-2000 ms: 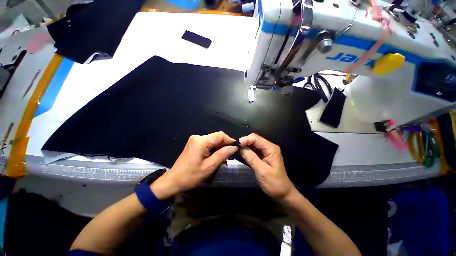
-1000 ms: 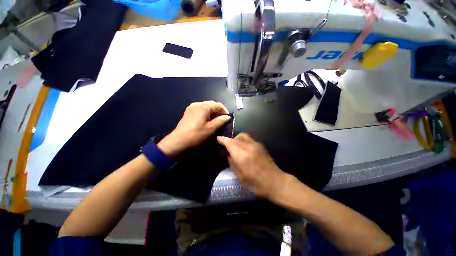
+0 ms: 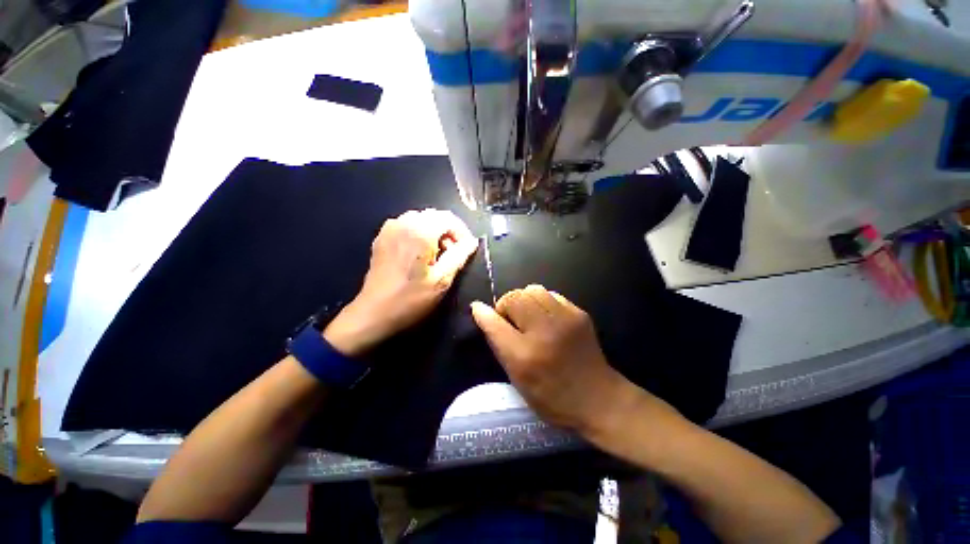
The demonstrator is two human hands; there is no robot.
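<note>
A large black garment panel (image 3: 245, 287) lies flat on the white table under the sewing machine's head. A thin pale line (image 3: 488, 266) runs on the cloth between my hands, just in front of the presser foot (image 3: 500, 225). My left hand (image 3: 410, 266) has its thumb and finger pinched on the cloth just left of this line. My right hand (image 3: 548, 340) is closed at the line's near end, with thumb and bent forefinger on the cloth. Whether a separate strip lies there, black on black, I cannot tell.
The machine (image 3: 638, 96) stands over the panel. A spare black strip (image 3: 345, 92) lies behind the panel, another (image 3: 719, 213) right of the needle by dark scissors handles (image 3: 681, 170). More black cloth (image 3: 133, 106) lies far left. Coloured rings (image 3: 938, 278) and a pink item (image 3: 888, 266) are at right.
My hands have moved from the table's front edge up towards the needle and spread apart along the pale line. The panel's near part now hangs over the front edge. The camera view has moved closer.
</note>
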